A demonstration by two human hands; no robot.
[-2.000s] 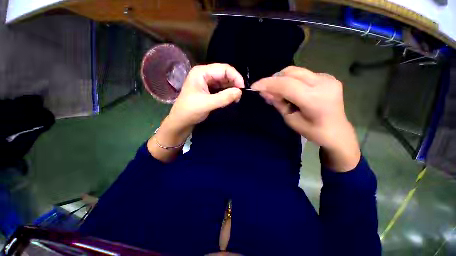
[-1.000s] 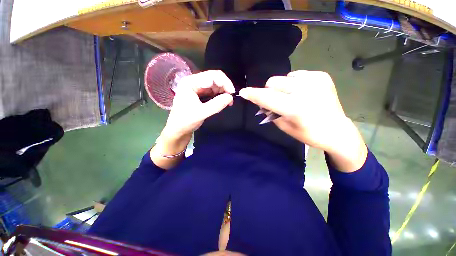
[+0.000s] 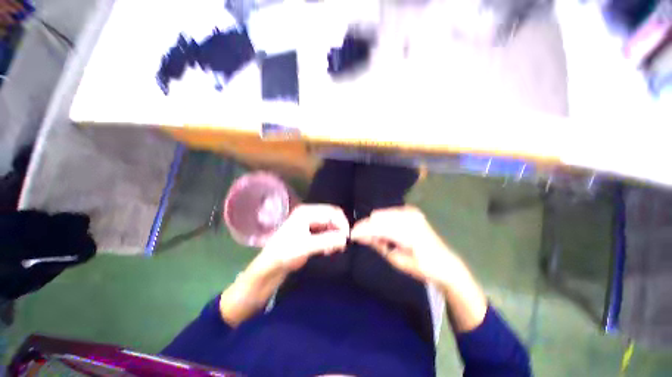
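My left hand (image 3: 313, 230) and my right hand (image 3: 390, 234) meet fingertip to fingertip above my lap. A small black fabric piece (image 3: 349, 237) is pinched in my left fingertips, barely visible in the blur against my dark clothing. My right thumb and finger are pinched close beside it; a needle or thread between them cannot be made out. The snips are not visible in my right palm now. On the white table lie a tangled black pile (image 3: 208, 56) at the left and a smaller black cluster (image 3: 349, 54).
A black phone (image 3: 280, 76) lies near the table's front edge (image 3: 413, 151). A pink mesh waste basket (image 3: 258, 209) stands on the floor beyond my left hand. Grey cloth-lined bins (image 3: 103, 191) flank the space. Dark cloth (image 3: 44, 247) is at far left.
The view has tipped up, showing the tabletop, and my hands sit lower in the picture. The snip blades seen under my right hand a second ago no longer show.
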